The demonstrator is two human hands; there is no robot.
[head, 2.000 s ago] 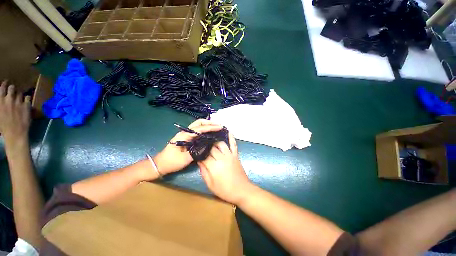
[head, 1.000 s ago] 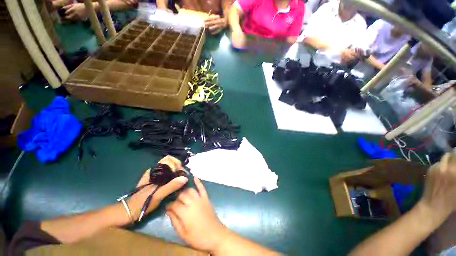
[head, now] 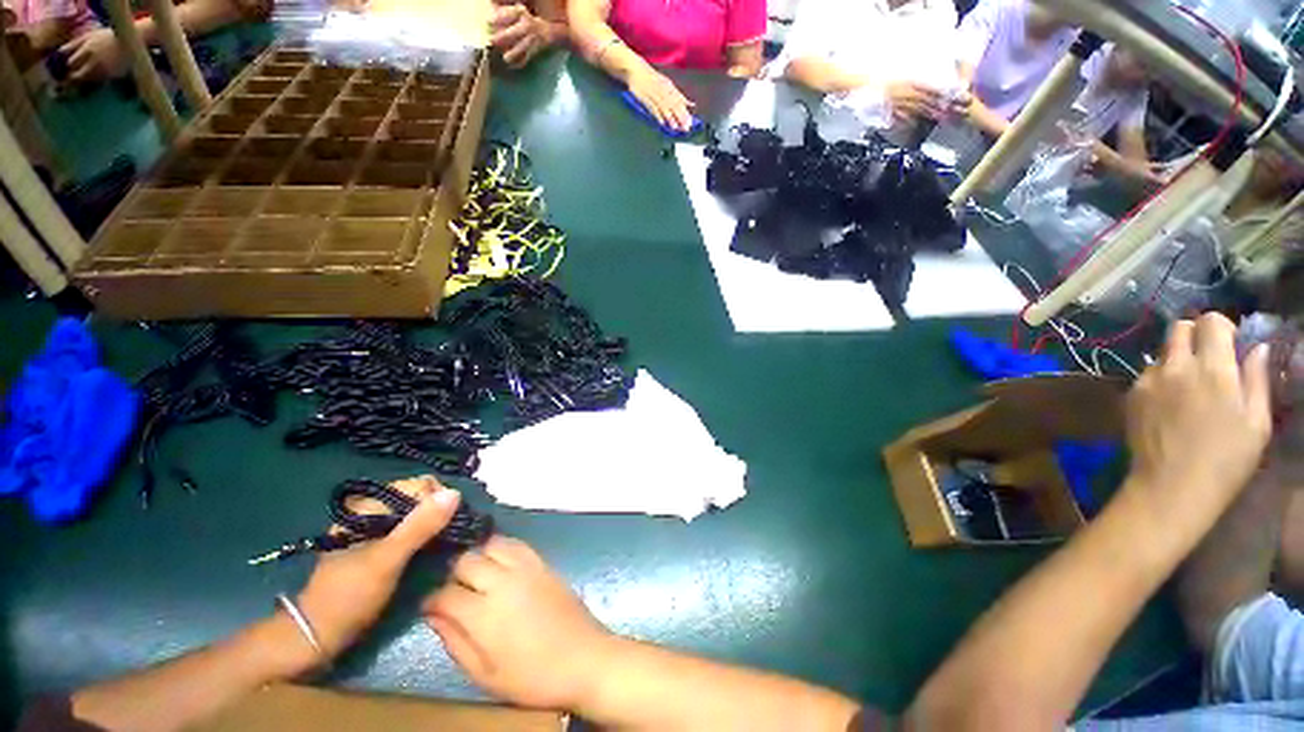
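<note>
A coiled black cable is in my left hand, its metal plug tip pointing left. My left thumb lies over the coil. My right hand is beside it, fingers curled at the right end of the bundle; whether they grip the cable is hard to tell. Behind my hands lies a tangled pile of black cables. A crumpled white cloth lies right of the pile's front. A brown box edge shows at the bottom, below my hands.
A partitioned carton stands at back left beside yellow-black ties. A blue cloth lies left. Black parts lie on white foam. An open small box and a neighbour's arm are at right. People sit across the table.
The view has tilted up and shifted right. The cable coil has turned in my left hand, with its plug now pointing left. The neighbour's arm at right reaches further into view.
</note>
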